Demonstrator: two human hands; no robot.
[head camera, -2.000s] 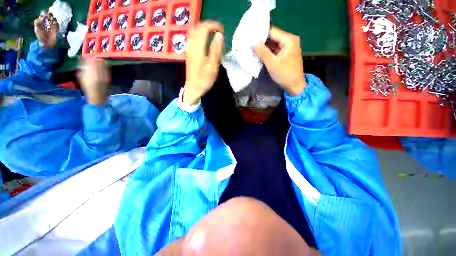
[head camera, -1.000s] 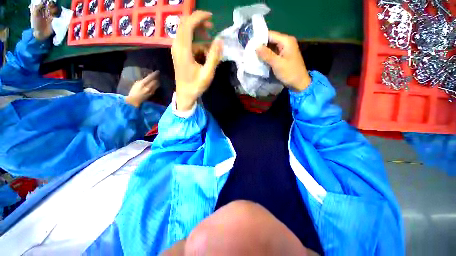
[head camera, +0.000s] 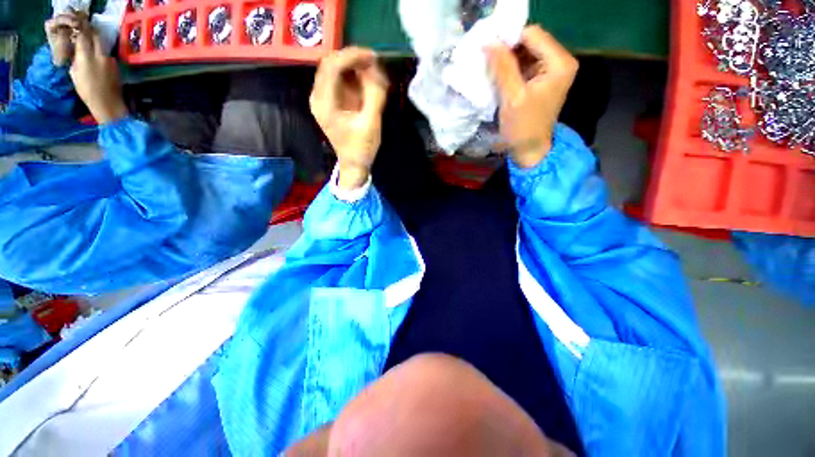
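A crumpled white cloth (head camera: 454, 85) hangs above the lap at the near edge of the bench. A shiny metal part (head camera: 475, 11) shows in its upper folds near the top of the picture. My right hand (head camera: 533, 89) pinches the right side of the cloth between thumb and fingers. My left hand (head camera: 350, 107) is raised to the left of the cloth, apart from it, with its fingers curled. It is blurred, and I see nothing clear in it.
A red-orange compartment tray (head camera: 234, 55) with shiny round parts lies on the green bench (head camera: 594, 31) at upper left. Another red-orange tray (head camera: 715, 192) holds heaped loose metal parts (head camera: 786, 80) at right. A coworker's blue sleeves and hands (head camera: 94, 76) are at left, holding white cloth.
The cloth has moved up and slightly right with my right hand, and its folds have changed. My left hand has drawn down from beside the cloth. The coworker's hands have come together at upper left.
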